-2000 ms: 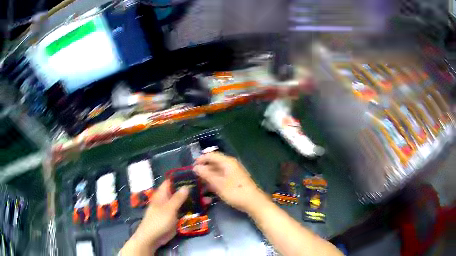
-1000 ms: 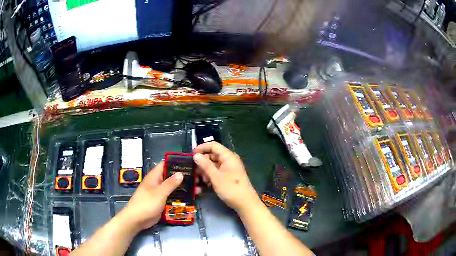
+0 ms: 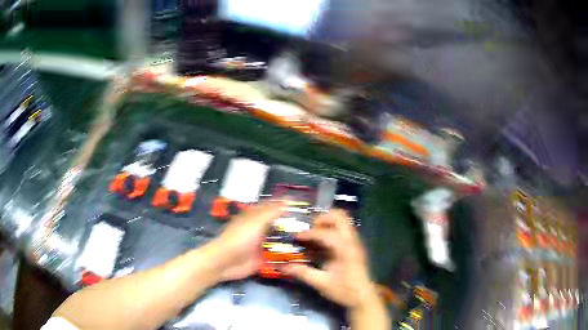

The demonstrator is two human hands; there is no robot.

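The picture is blurred. A red-edged phone (image 3: 288, 225) with an orange block at its lower end is between my two hands, over the compartment tray (image 3: 166, 229). My left hand (image 3: 244, 242) grips its left side. My right hand (image 3: 335, 254) is at its right side with the fingers bent around the edge; whether it grips the phone is unclear. Black and yellow batteries (image 3: 419, 303) lie on the mat right of my right hand, partly cut off by the lower edge.
Phones with white fronts (image 3: 244, 184) and orange ends lie in the tray's left pockets. A dark phone (image 3: 345, 201) is in the upper right pocket. The white scanner (image 3: 437, 225) lies right of the tray. Stacked filled trays (image 3: 545, 264) stand far right. A monitor (image 3: 274, 13) is behind.
The view has turned and tilted, so the tray sits higher and slants. My right hand has moved from the phone's upper right corner to lower along its right side. The phone's face now shows bright patches.
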